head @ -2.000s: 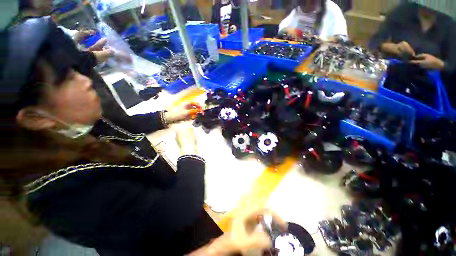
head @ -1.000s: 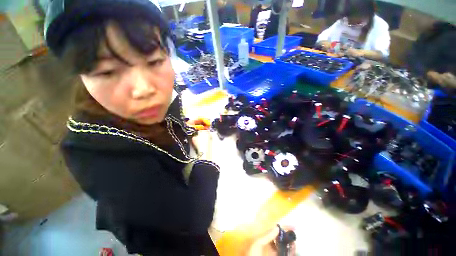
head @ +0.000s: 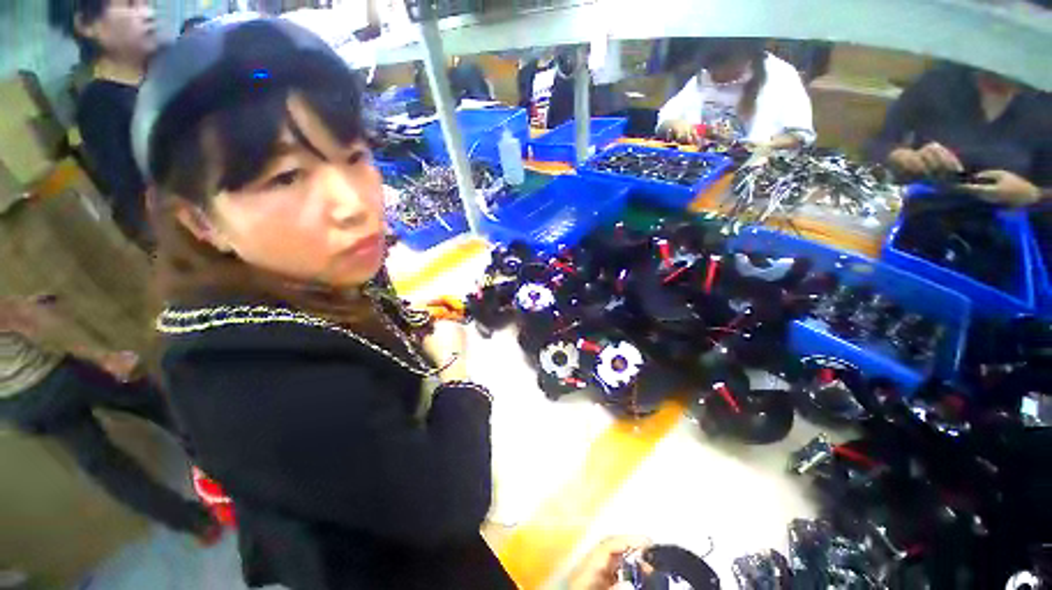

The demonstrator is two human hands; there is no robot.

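My left hand (head: 598, 565) shows only in part at the bottom edge, its fingers closed on the near side of a round black housing (head: 683, 567) with a small silvery piece beside the fingertips. The picture edge cuts off the rest of the hand and housing. My right hand is not in view. Just right of the housing lies a loose pile of small silver and dark modules (head: 813, 553). Beyond it is a large heap of black housings (head: 750, 415) with red wires, two showing white notched discs (head: 618, 364).
A person in a black jacket (head: 335, 438) sits close on the left, a hand by an orange item (head: 444, 309). Blue bins (head: 883, 323) and tangled metal parts (head: 808, 190) lie behind the heap. Other people work across the bench; posts (head: 450, 115) rise from it.
The view swung left and then partly back. The left hand with its work sits lower, mostly cut off. The neighbour's head turned towards the camera, then partly away.
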